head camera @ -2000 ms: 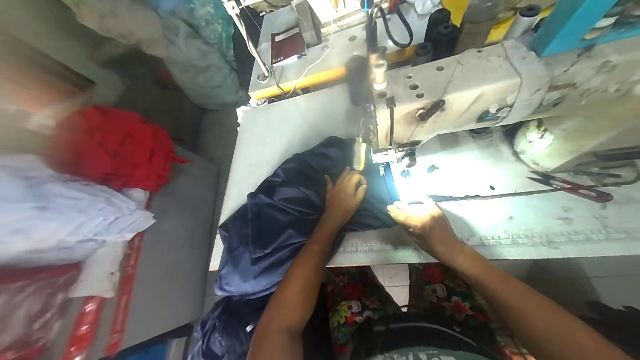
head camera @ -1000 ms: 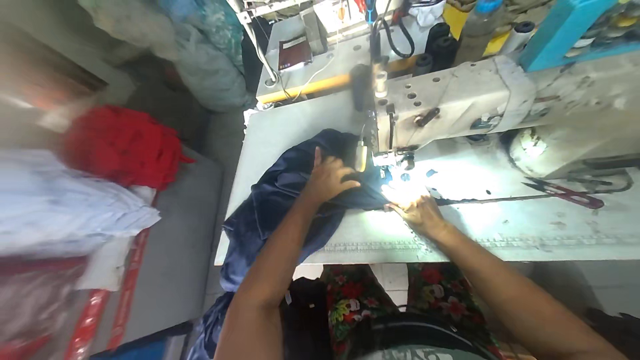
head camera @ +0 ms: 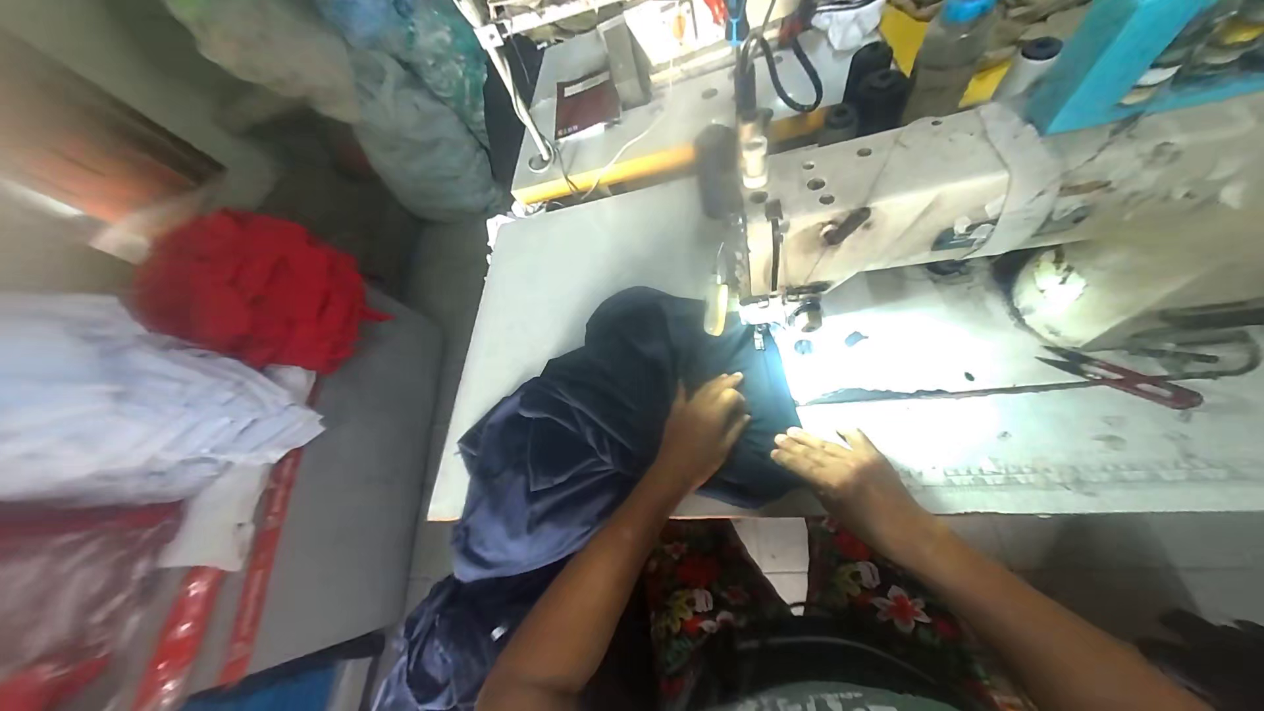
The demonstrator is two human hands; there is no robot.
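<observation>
Dark navy fabric (head camera: 612,395) lies bunched on the sewing table, its right edge reaching the lit needle area of a sewing machine (head camera: 889,197). The presser foot (head camera: 759,338) stands over the fabric near that edge. My left hand (head camera: 706,430) rests on the fabric, fingers slightly curled and pressed down on it. At the fabric's right edge, lower down, my right hand (head camera: 839,469) touches the cloth with its fingertips, fingers extended. Whether either hand pinches the cloth is not visible. More of the fabric hangs over the table's front edge at the left.
Thread snips (head camera: 1126,377) with red handles lie on the table (head camera: 573,247) to the right. Behind are thread spools (head camera: 879,97) and a bottle (head camera: 950,54). Red cloth pieces (head camera: 252,291) and white fabric (head camera: 128,395) are piled on the left. The table's front edge runs before my lap.
My left hand has come down onto the fabric from a raised, spread pose. The cloth beside the needle now lies flatter and extends nearer the front edge, with my right hand lower along it.
</observation>
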